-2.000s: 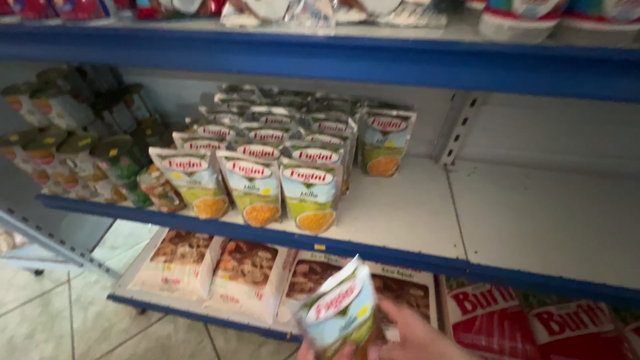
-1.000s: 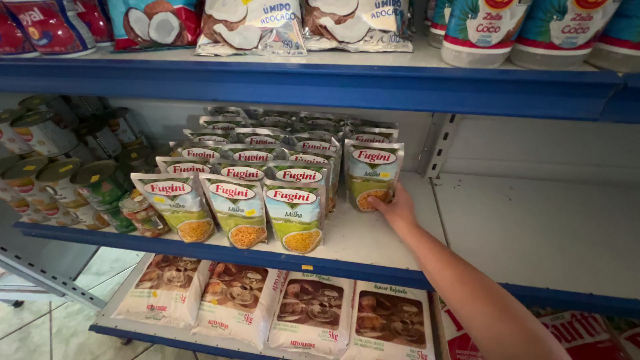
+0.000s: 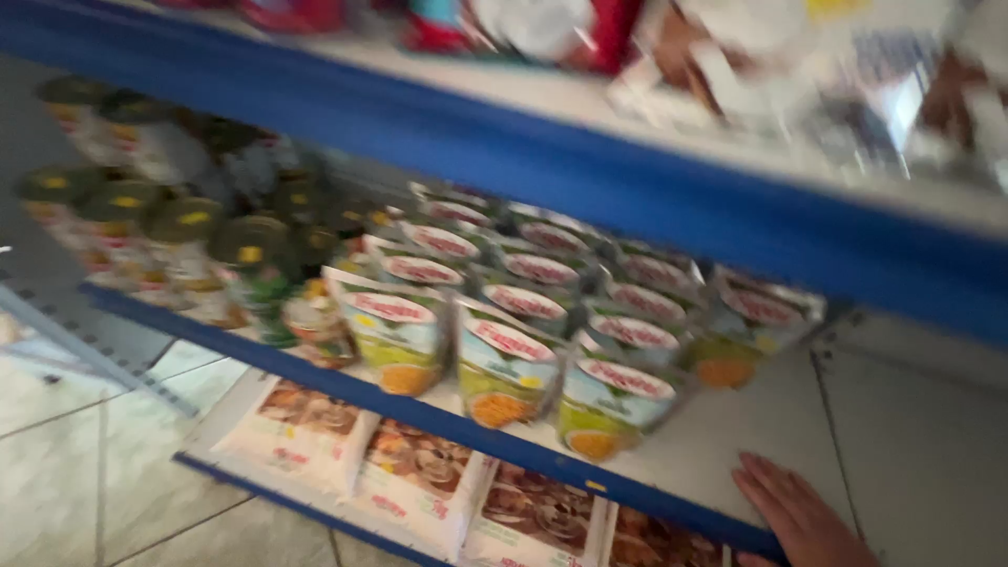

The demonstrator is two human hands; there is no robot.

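Note:
My right hand [image 3: 795, 512] is at the lower right, at the blue front edge of the middle shelf [image 3: 756, 441], with no pouch seen in it. Its fingers lie close together and the thumb is partly cut off by the frame. To its left stand rows of Fugini corn pouches [image 3: 618, 402], upright and facing front. One more pouch [image 3: 748, 323] stands at the right end of the rows, farther back. My left hand is out of the frame. The view is tilted and blurred.
Several stacked food cans [image 3: 185, 236] stand left of the pouches. Bags with coffee-cup pictures [image 3: 425, 472] lie on the lower shelf [image 3: 315, 508]. The upper shelf's blue edge [image 3: 504, 165] runs close above the pouches and holds coconut packets [image 3: 535, 27]. Floor tiles [image 3: 55, 457] show at lower left.
Two seconds ago a hand held a pouch before the shelf; one second ago my right hand was on a pouch at the row's right end. That hand has since let go and drawn back. The view has tilted.

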